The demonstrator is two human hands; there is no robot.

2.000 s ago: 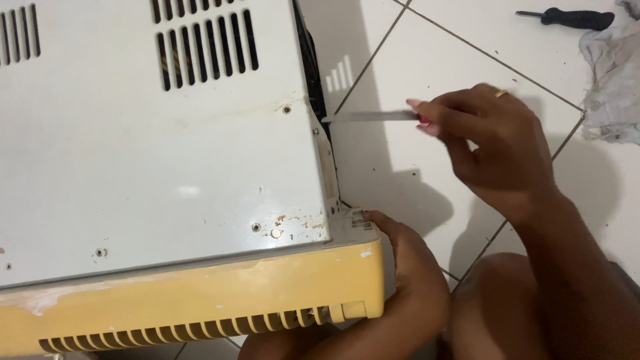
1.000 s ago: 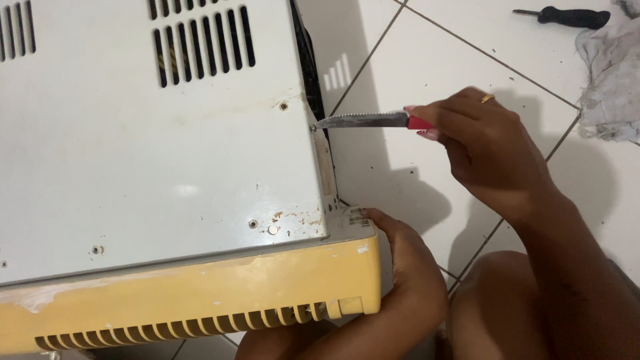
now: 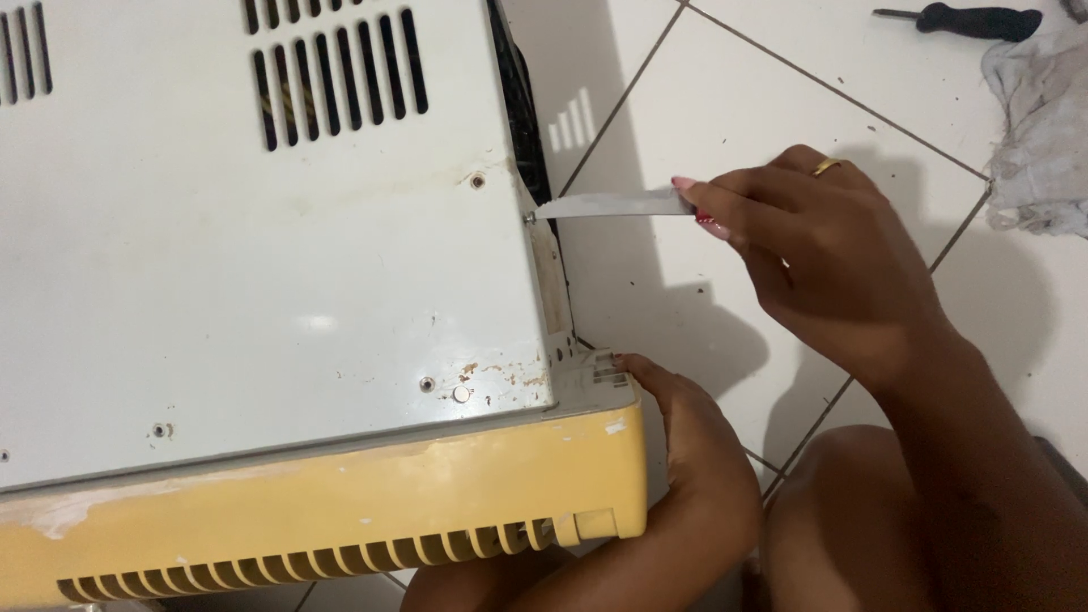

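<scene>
A serrated table knife with a red handle is pinched between the thumb and fingers of my right hand. Its tip touches a small screw at the right edge of a white metal casing, which looks like part of a window air conditioner. Along the casing's lower side runs a yellow plastic front panel with a slotted edge. My left hand holds the panel's right corner, one fingertip on its upper face; the other fingers are mostly hidden.
On the white tiled floor at the upper right lie a black-handled screwdriver and a crumpled grey cloth. The casing has vent slots, screw holes and rust spots. Dark parts show along its right side. My bent knee is at the lower right.
The knife has turned in my right hand: its serrated edge showed clearly one second ago, and now the flat of the blade shows. My left hand has stayed at the panel's corner.
</scene>
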